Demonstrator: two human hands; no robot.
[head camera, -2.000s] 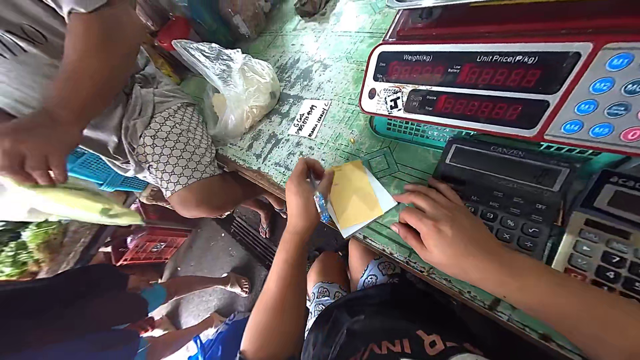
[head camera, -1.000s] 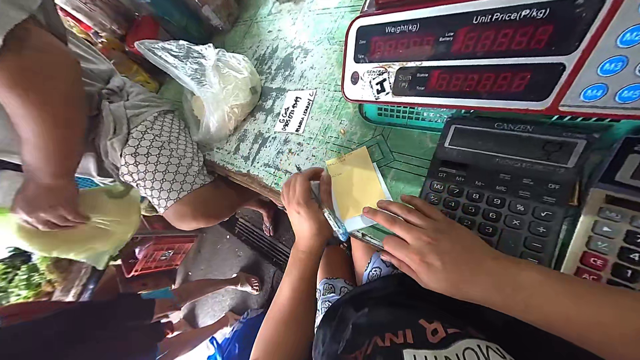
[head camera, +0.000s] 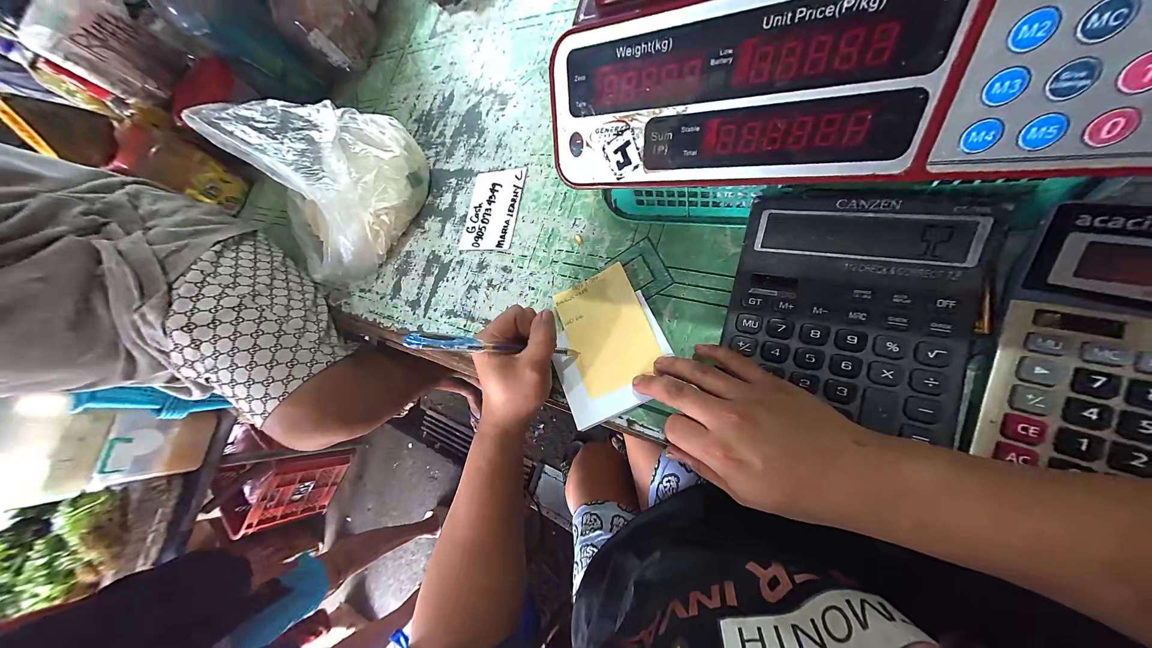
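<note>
My left hand (head camera: 515, 360) grips a blue ballpoint pen (head camera: 441, 342). The pen's tip touches the left part of a yellow paper pad (head camera: 610, 337), which bears a little handwriting near its top. White paper (head camera: 598, 414) lies under the pad, on the table's near edge. My right hand (head camera: 747, 423) rests palm down with fingers spread; its fingertips lie at the pad's lower right corner and on the white sheet. Right beside it is a black desk calculator (head camera: 855, 306).
A price scale (head camera: 756, 99) stands over a green plastic basket (head camera: 679, 203). A second calculator (head camera: 1071, 360) sits at right. On the green table (head camera: 423, 288) lie a filled clear plastic bag (head camera: 360, 189) and a handwritten note (head camera: 493, 210). A person's patterned shorts (head camera: 247, 315) border the left.
The other person's hand, earlier on a pale green item at the left, is out of view. My left hand has brought the pen from a steep hold to a flatter one across the pad's left edge.
</note>
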